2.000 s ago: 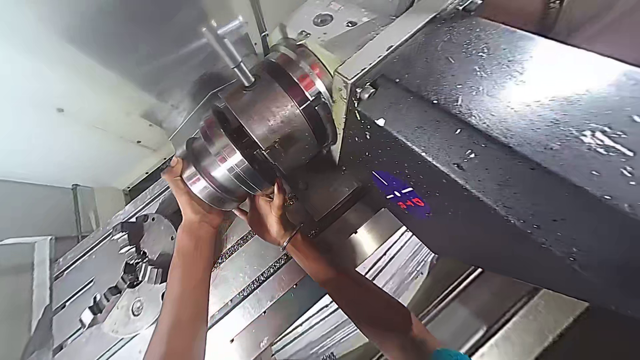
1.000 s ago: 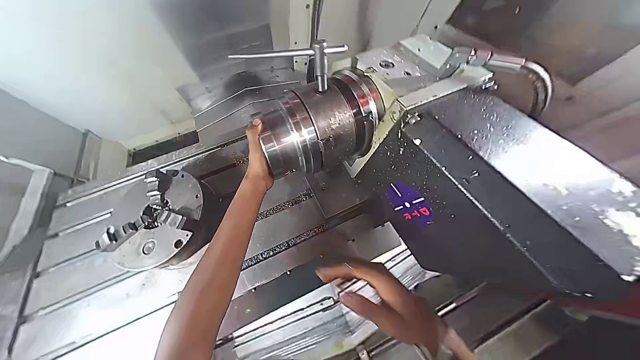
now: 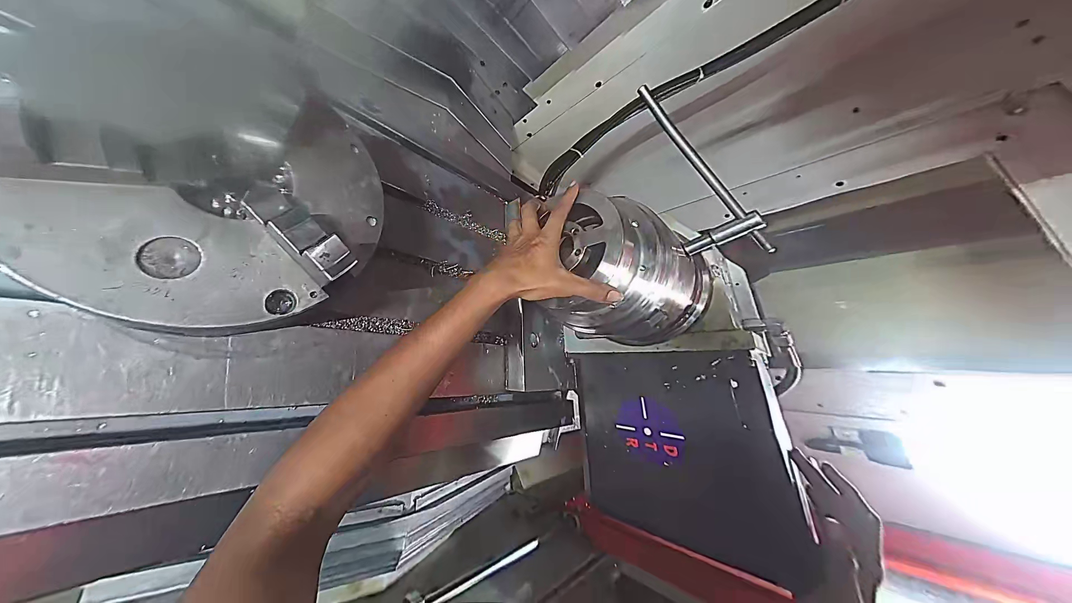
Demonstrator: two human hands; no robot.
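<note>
My left hand (image 3: 544, 255) is spread over the end face and rim of a round metal workpiece (image 3: 615, 260), which sits in a chuck (image 3: 691, 289) on the dark rotary unit (image 3: 687, 486). Out of the chuck's side sticks a T-handled chuck key (image 3: 699, 167), untouched by either hand. Low on the right, my right hand (image 3: 837, 511) rests against the edge of the dark housing, its fingers partly in shadow. The palm side of my left hand is hidden.
A large jawed chuck (image 3: 176, 251) lies on the slotted machine table (image 3: 126, 377) at left. Metal chips (image 3: 368, 325) fill parts of the slots. A black cable (image 3: 620, 117) runs along the back wall, and a hose fitting (image 3: 787, 352) stands right of the rotary unit.
The view has swung to the workpiece's end face. My right hand has left the workpiece, where it was two seconds ago, and is now at the housing's edge. My left hand stays on the workpiece.
</note>
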